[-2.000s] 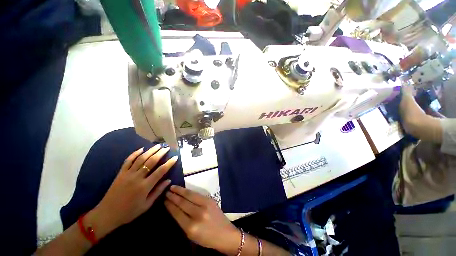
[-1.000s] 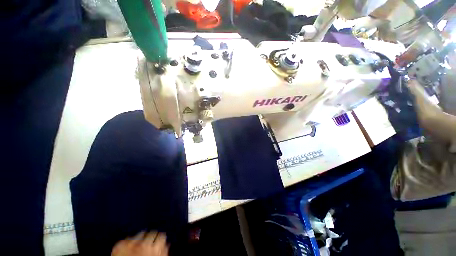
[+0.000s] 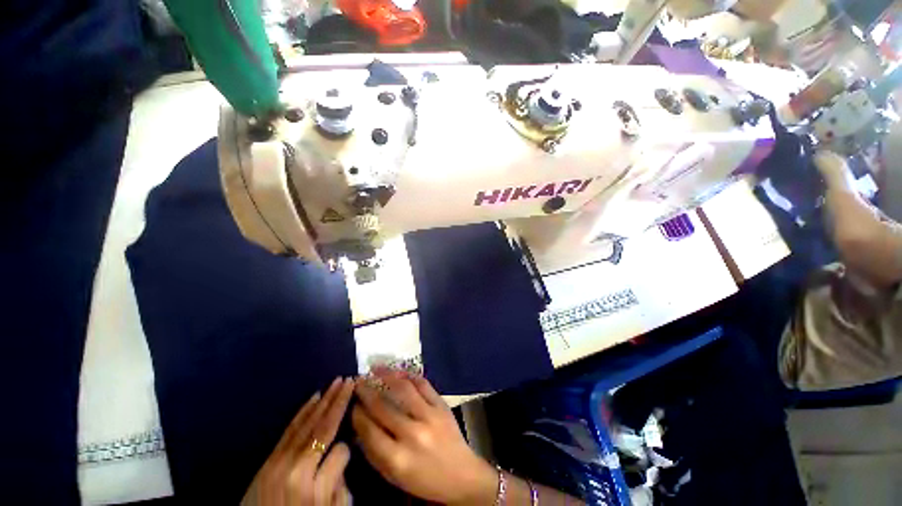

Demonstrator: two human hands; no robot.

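Note:
A large navy garment piece lies on the white machine table, its right edge under the needle area of the HIKARI sewing head. My left hand rests on the cloth near the table's front edge, fingertips at the seam edge. My right hand is beside it, fingertips together, pinching the same cloth edge. The presser foot shows below the head; the needle itself is too small to tell. A small navy panel lies flat right of the needle area, partly under the machine arm.
A navy bundle drapes over the far left. A green post stands above the head's left end. A blue plastic crate with white strips is below the table edge at right. Another person's arm is at far right.
The garment piece has moved away from me, further past the head. Both hands are now at its edge near the table front; a second ago only one blurred hand showed at the bottom.

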